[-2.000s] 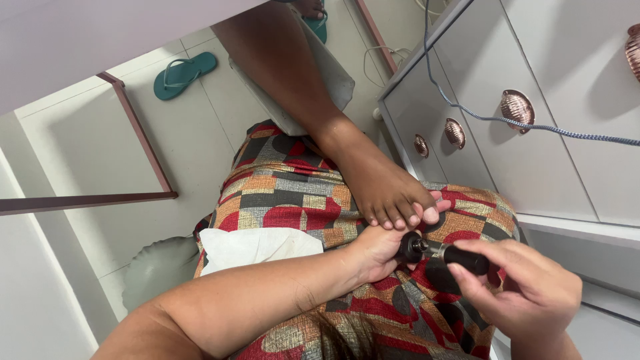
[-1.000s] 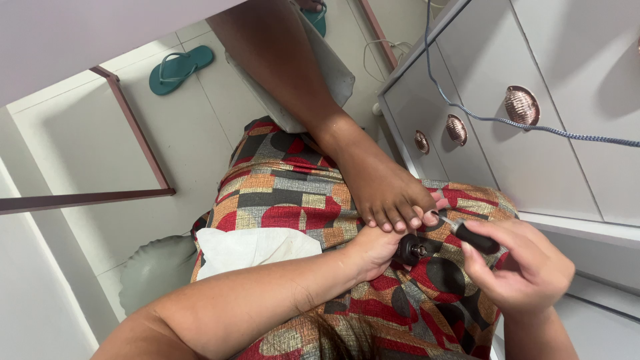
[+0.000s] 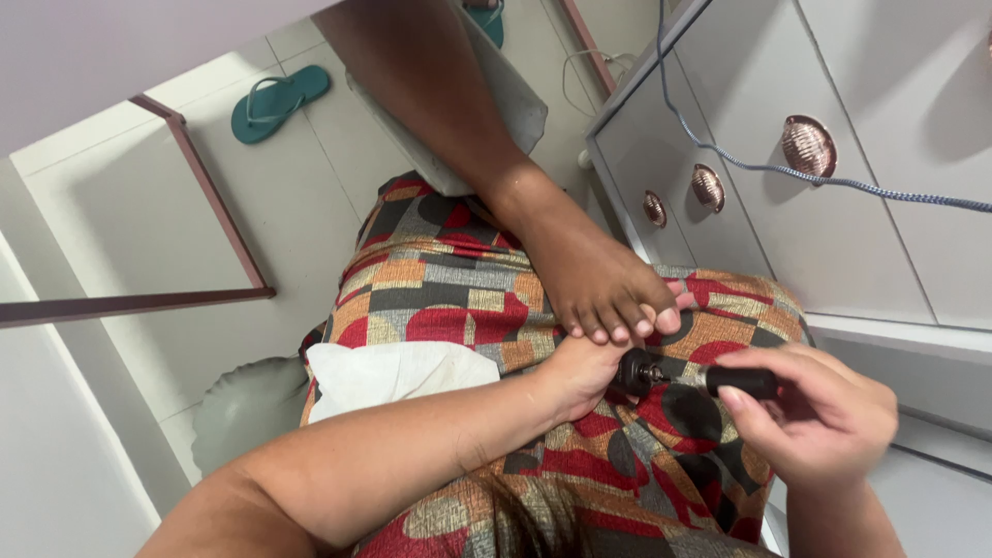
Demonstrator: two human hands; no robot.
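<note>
Another person's bare foot rests over my patterned cloth-covered lap. My left hand is under its toes, with some fingertips showing past the big toe. An open dark nail polish bottle stands against this hand below the toes; how it is held is partly hidden. My right hand pinches the black cap of the polish brush between thumb and fingers. The brush end lies at the bottle's neck.
A white cloth or paper lies on the lap at left. Grey drawers with copper-coloured handles stand at right, crossed by a braided cord. A teal flip-flop is on the tiled floor near a reddish metal frame.
My right hand has brought the brush from beside the big toe, where it was a second ago, back to the bottle's neck. My left hand has stayed under the foot.
</note>
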